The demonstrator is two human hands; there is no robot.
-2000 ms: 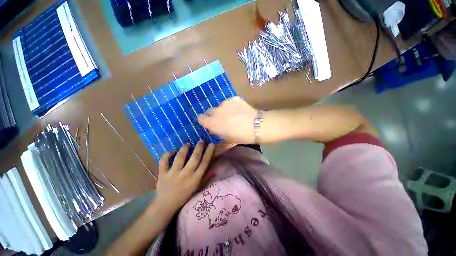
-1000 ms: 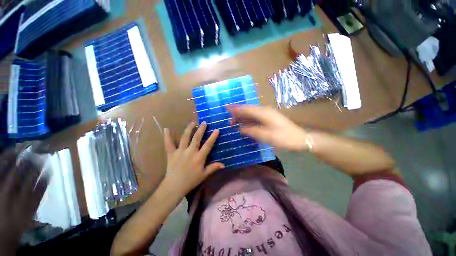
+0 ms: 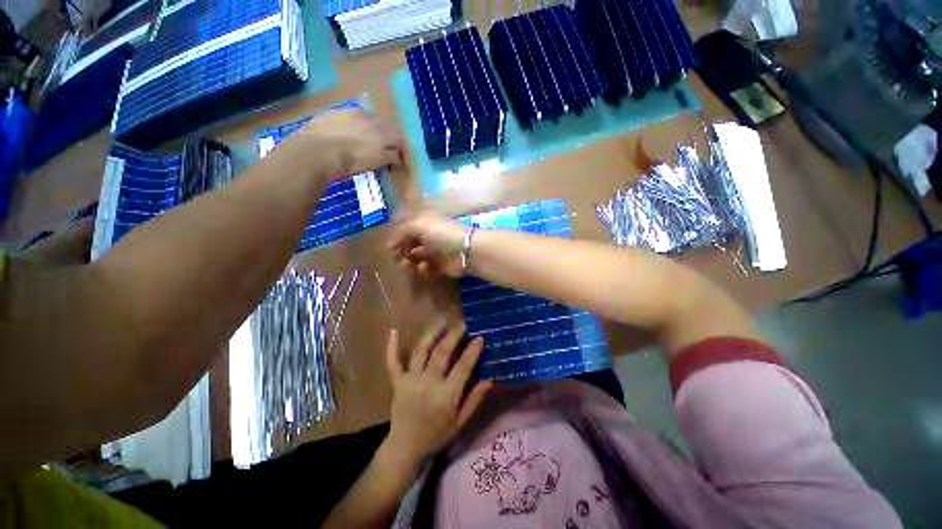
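Observation:
A blue cell sheet point(image 3: 522, 331) with pale parallel lines lies flat in front of me, its lighter strips at the far and right edges. My left hand point(image 3: 432, 384) rests at its left edge with fingers spread, holding nothing. My right hand point(image 3: 432, 245) is over the brown table just left of the cell's far part, fingers bent. I cannot tell if it holds a thin ribbon. My right forearm crosses over the cell and hides part of it.
Another person's bare arm point(image 3: 207, 248) reaches in from the left over a cell piece with white strips point(image 3: 346, 212). Silvery ribbon bundle point(image 3: 294, 356) lies left, loose ribbon heap point(image 3: 671, 207) right. Dark cell stacks point(image 3: 454, 93) stand behind on a green sheet point(image 3: 537, 150). Black tray point(image 3: 759, 101) sits upper right.
My right hand has moved left, off the cell. My left hand stays at its left edge. The cell is turned from its earlier slant. Another person's arm has come in from the left.

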